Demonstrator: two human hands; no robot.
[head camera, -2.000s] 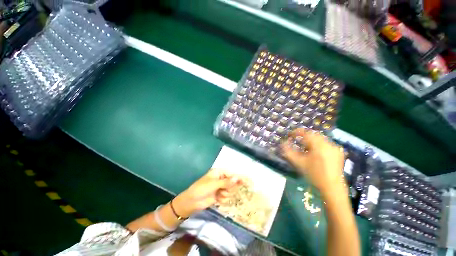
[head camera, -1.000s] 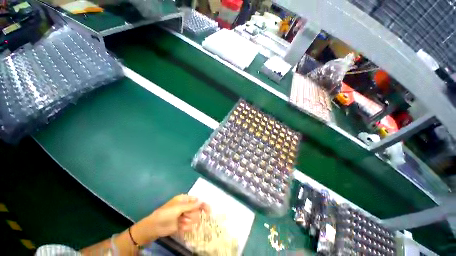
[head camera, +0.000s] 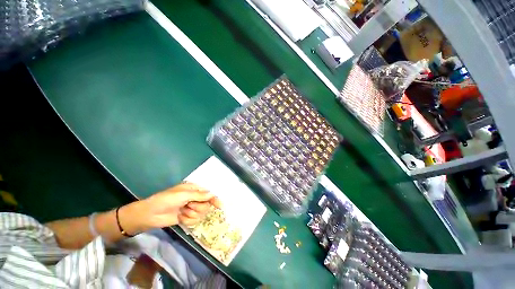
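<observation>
My left hand (head camera: 183, 206) is bare, with its fingers drawn together over the left edge of the white sheet (head camera: 210, 172). I cannot tell whether a small piece is between the fingertips. Tiny pale yellow-cream pieces (head camera: 221, 237) lie heaped on the sheet beside and below the fingers. The square clear blister tray stack (head camera: 276, 144) sits just beyond the sheet, its pockets filled with small dark units, gold-yellow tops towards the far side. My right hand is out of the picture.
Loose white and cream bits (head camera: 280, 240) lie on the green mat (head camera: 124, 107). Dark shiny bags (head camera: 333, 226) and another filled blister tray (head camera: 372, 262) are at the lower right. Clear trays (head camera: 68, 20) are at the upper left. Grey frame bars and a cluttered bench stand beyond.
Two seconds ago my right hand was over the main tray; it has left the picture. My left hand stays by the cream pieces. The camera view has turned and shifted.
</observation>
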